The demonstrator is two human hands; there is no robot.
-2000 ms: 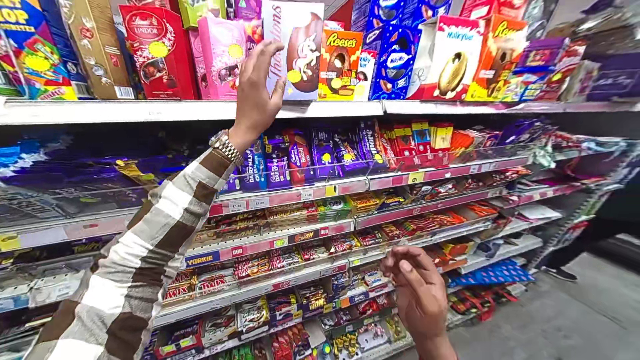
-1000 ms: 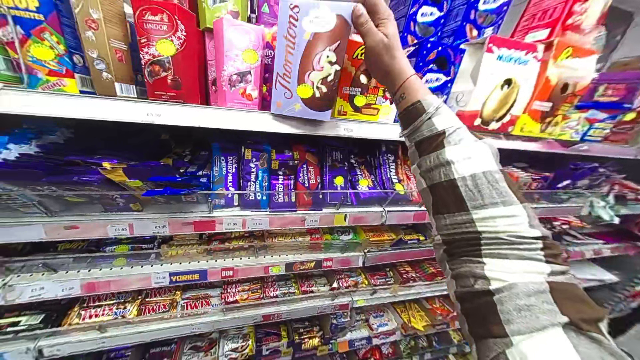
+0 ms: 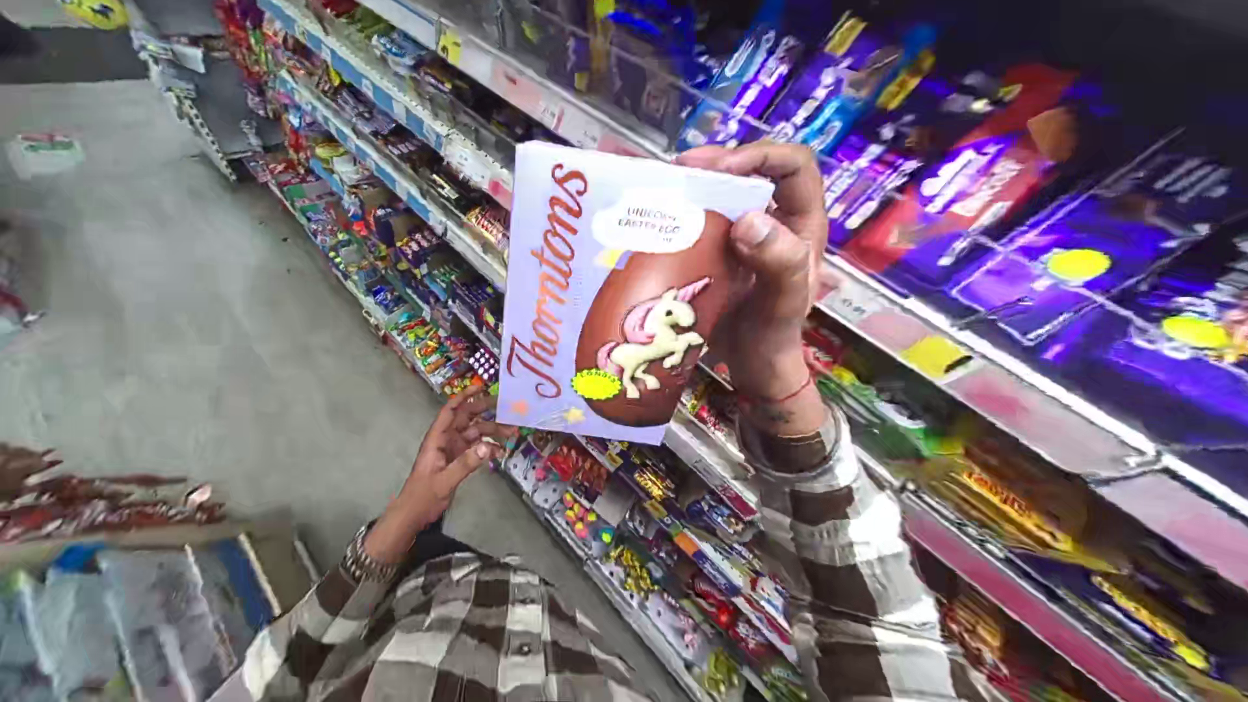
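My right hand (image 3: 780, 244) grips a lilac Thorntons chocolate egg box (image 3: 541, 292) by its upper right corner, thumb on the front face. The box front shows a brown egg with a white and pink unicorn and a yellow sticker, and it is tilted slightly. Below and left of the box, my left hand (image 3: 453, 453) has its fingers apart and slightly curled, near the box's lower left corner. Whether its fingertips touch the box I cannot tell. A watch with a metal band is on the left wrist.
Shelves of chocolate bars and sweets (image 3: 653, 526) run diagonally behind the box. Purple-wrapped chocolate bars (image 3: 877, 166) sit behind a clear shelf guard at the upper right. Grey floor (image 3: 244, 322) shows at the left, with stacked packs (image 3: 127, 604) at the lower left.
My right hand has taken the lilac box, which stood on the top shelf, away from it. My left hand, earlier raised at that shelf, is now low. The view has swung down and tilted.
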